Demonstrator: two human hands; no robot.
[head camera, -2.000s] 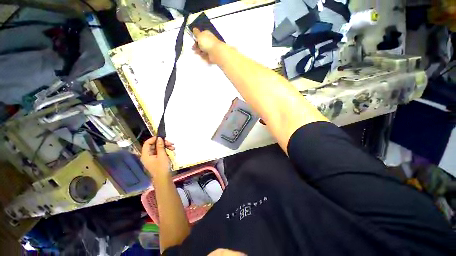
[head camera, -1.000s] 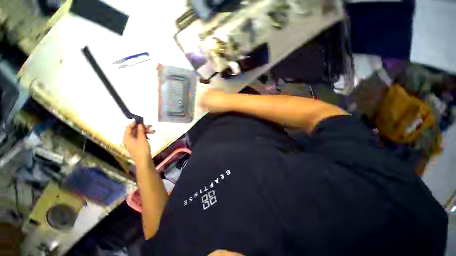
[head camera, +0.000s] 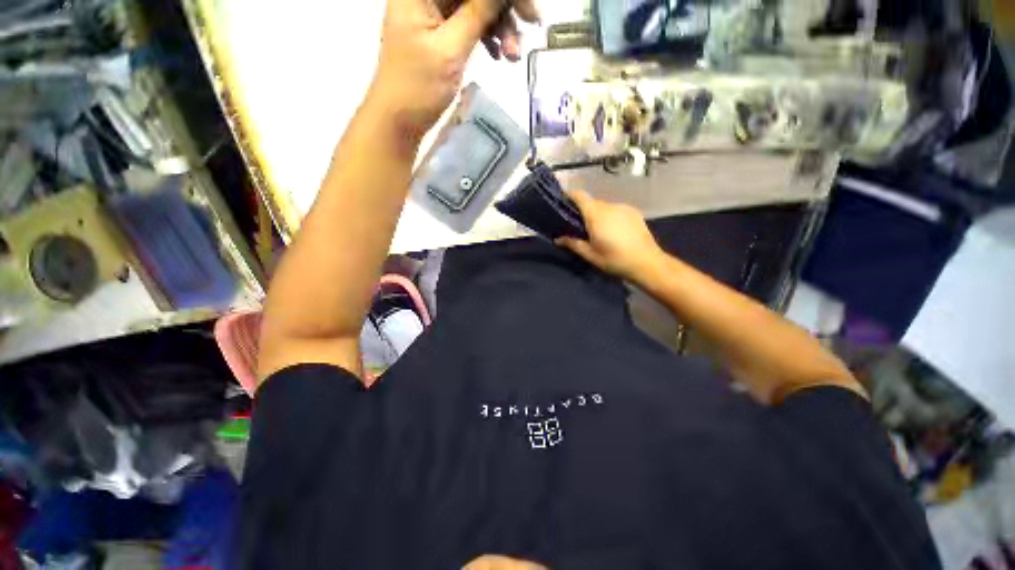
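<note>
My right hand (head camera: 614, 236) is shut on a dark folded cloth piece (head camera: 541, 205) at the table's front edge, just right of the template. The grey, see-through sewing template (head camera: 465, 167) lies flat on the white table (head camera: 301, 100), with a dark-outlined rectangular slot. My left hand (head camera: 436, 50) is above the table, cut off by the top edge of the picture. Its fingers are bent, and a bit of something dark shows by them; what it holds is unclear. The long dark strip is not in view.
A sewing machine head (head camera: 757, 111) lies across the upper right, with dark and grey pieces (head camera: 657, 22) behind it. A pink basket (head camera: 238, 343) with whitish and dark bundles is below the table's front edge. Another machine bed (head camera: 67, 251) is at the left.
My left hand has moved from the table's front left to the top of the picture. My right hand now holds a dark cloth piece near the table edge. The view has turned.
</note>
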